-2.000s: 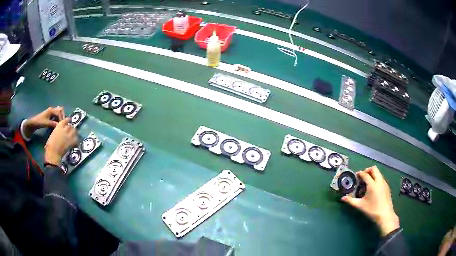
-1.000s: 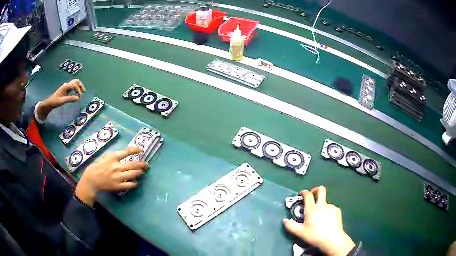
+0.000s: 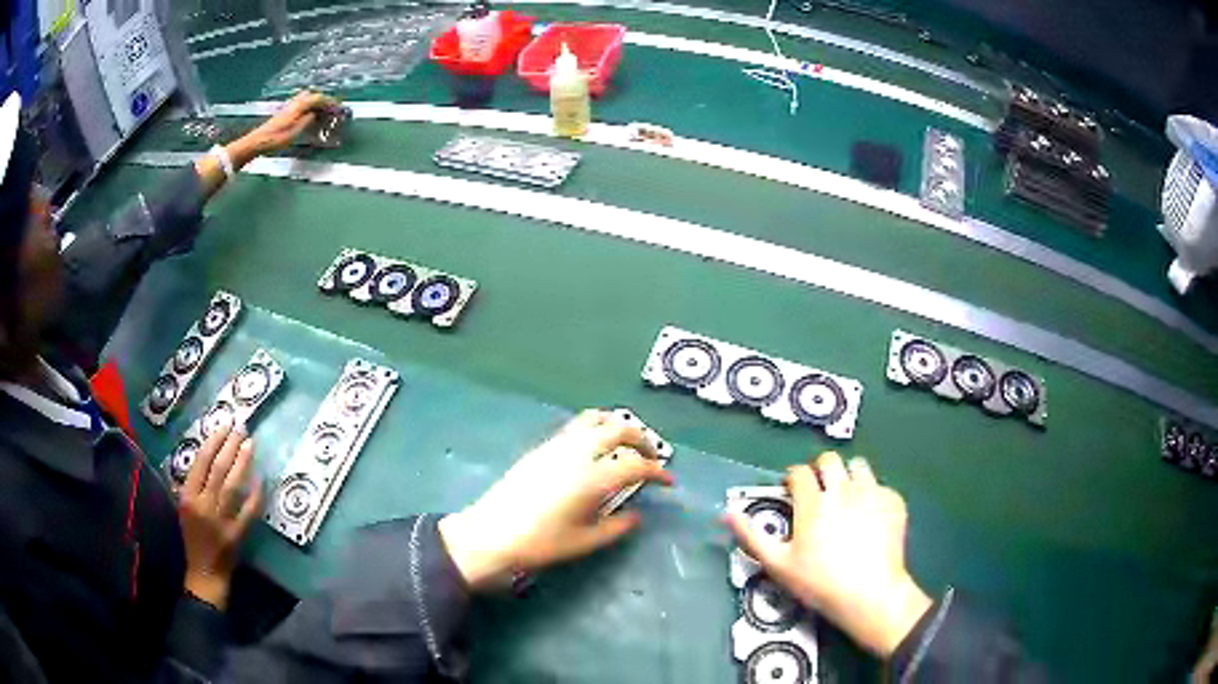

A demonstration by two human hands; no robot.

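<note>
My left hand (image 3: 541, 508) is over a pale silver cover plate (image 3: 647, 436), fingers and thumb around its upper part; my hand and sleeve hide most of it. My right hand (image 3: 848, 541) grips the upper right side of a three-seat jig (image 3: 772, 604) standing lengthwise to me at the front, thumb on its left edge. The jig carries black rings with pale centres; the hand partly covers the top one. Two more jigs with black rings lie beyond, one in the middle (image 3: 752, 382) and one to the right (image 3: 968, 380).
A co-worker's hand (image 3: 221, 515) touches a plate at left; another (image 3: 287, 127) reaches to the rail. More plates (image 3: 331, 454) and a ringed jig (image 3: 397, 287) lie left. Beyond are a yellow bottle (image 3: 570, 94), red bins (image 3: 588, 56), stacked plates (image 3: 1055, 167) and a white device (image 3: 1189, 201).
My right hand has brought its jig from the right to the front and turned it lengthwise. My left hand is now over the cover plate. The co-worker's arm has reached out to the far rail.
</note>
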